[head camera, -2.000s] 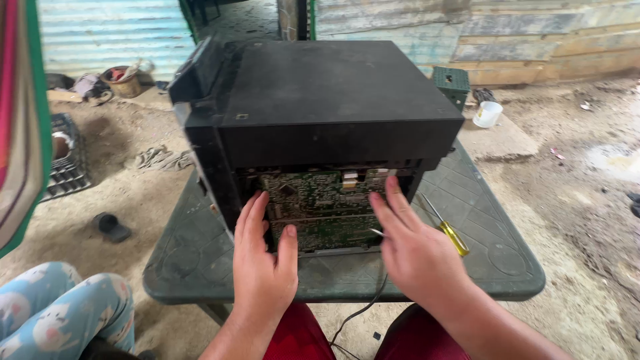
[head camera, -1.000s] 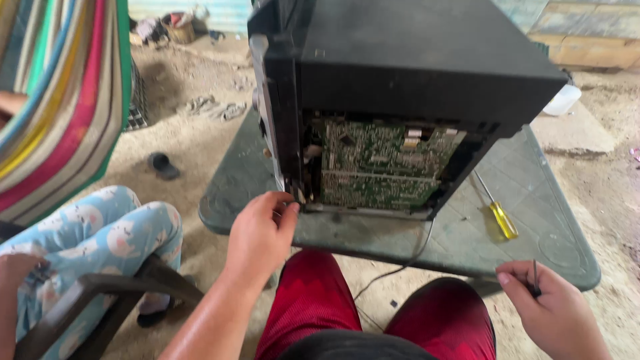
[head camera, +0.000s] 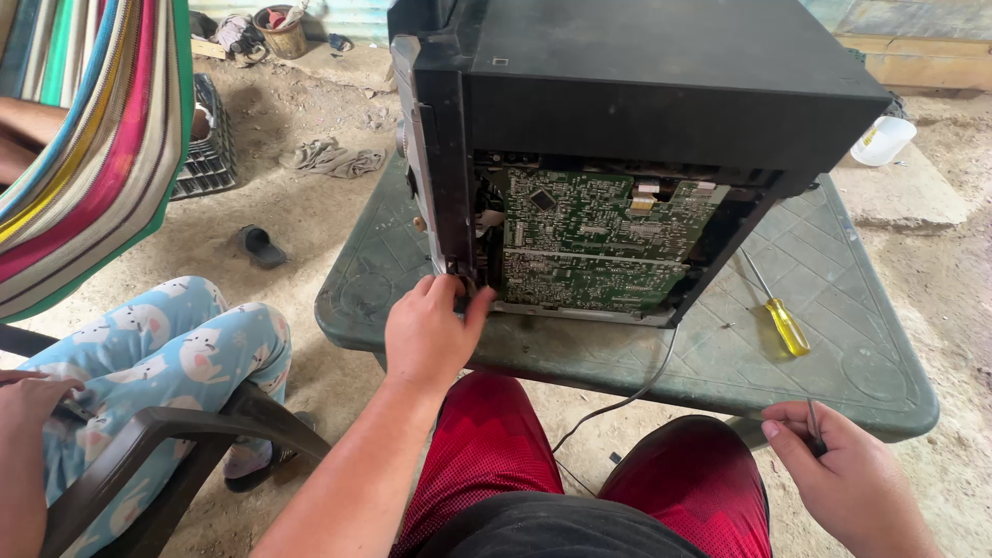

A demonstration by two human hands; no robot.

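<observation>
A black electronic unit (head camera: 666, 101) with its lower side open stands on a green plastic table (head camera: 845, 341). Inside the opening a green circuit board (head camera: 597, 225) shows its many small parts. My left hand (head camera: 434, 325) grips the lower front corner of the casing, thumb on one side and fingers on the other. My right hand (head camera: 845, 465) is off the table's near edge at the right, closed around a small dark tool (head camera: 815, 434), mostly hidden by the fingers. A screwdriver with a yellow handle (head camera: 788, 327) lies on the table, right of the unit, near a small screw (head camera: 728, 325).
A grey cable (head camera: 659, 372) hangs over the table's near edge. At the left, a person in patterned trousers (head camera: 186, 341) sits by a dark plastic chair arm (head camera: 155, 434). A striped hammock (head camera: 101, 147) holds another person's arm. A white container (head camera: 883, 141) stands behind right.
My left hand has moved off the circuit board to the casing's lower front corner. My right hand has left the board and moved right, past the table's near edge. The view has shifted.
</observation>
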